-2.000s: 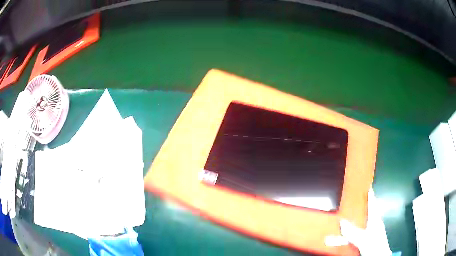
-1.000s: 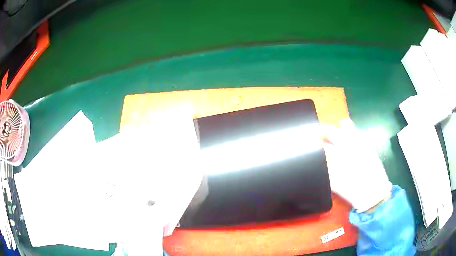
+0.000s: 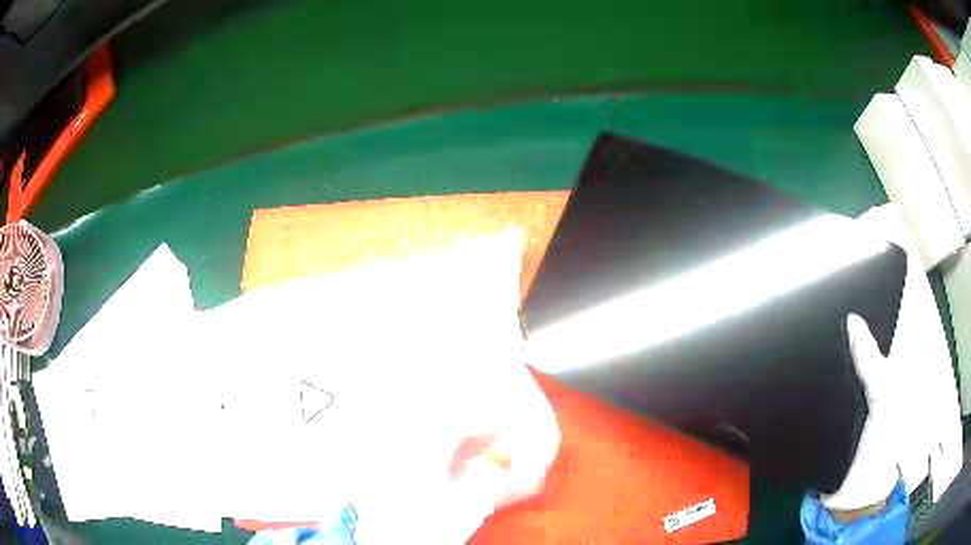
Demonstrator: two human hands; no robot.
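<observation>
The black flat panel (image 3: 692,383), with a bright glare strip, is tilted and reaches past the right side of the orange pad (image 3: 628,468). My right hand (image 3: 873,426), in a white glove, grips its right edge, thumb on top. A large white packing sheet (image 3: 383,330) with a small triangle mark covers the pad's left part; its right edge meets the panel's left corner. My left hand (image 3: 500,458), white-gloved and glaring, is at the sheet's lower right edge with curled fingers. Its outline partly melts into the sheet.
More white sheets (image 3: 128,426) lie at left, beside a pink fan (image 3: 27,282). Upright white blocks (image 3: 916,160) and a pile of white pieces (image 3: 932,373) stand at right, the pile partly behind the panel. An orange pad (image 3: 80,122) lies at the far left, beyond the fan.
The panel has moved right and turned, with my right hand on its edge. The white sheet now shows its triangle mark over the pad. Earlier, the view shifted and my hands came over the pad.
</observation>
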